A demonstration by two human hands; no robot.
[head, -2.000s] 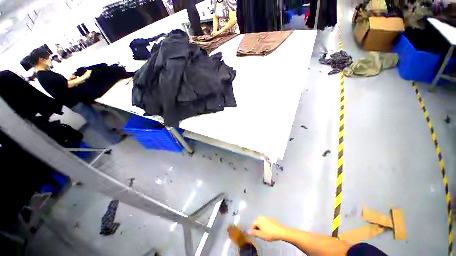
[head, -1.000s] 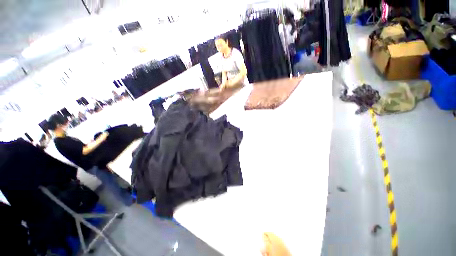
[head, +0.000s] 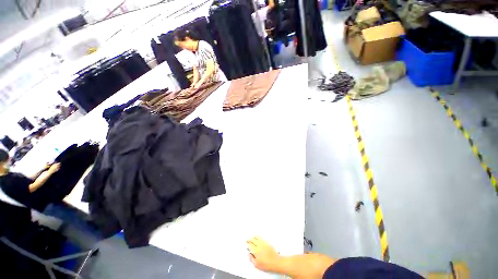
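Observation:
A large heap of black garments (head: 158,163) lies on the near left part of the white table (head: 267,174), with cloth hanging over its edge. My right hand (head: 263,254) comes in from the bottom right, over the table's near corner, to the right of the heap and apart from it. Its fingers are bent; whether they hold something small does not show. My left hand is not in view.
Brown folded garments (head: 251,91) lie farther up the table. A person (head: 202,62) handles brown cloth behind them; another person (head: 22,182) handles black cloth at left. A metal frame (head: 49,261) stands bottom left. Blue bin (head: 431,62), cardboard box (head: 377,46) and floor cloth (head: 377,84) are right.
The view has moved closer to the table, and the heap appears nearer. My right hand has gone from over the floor to over the table corner.

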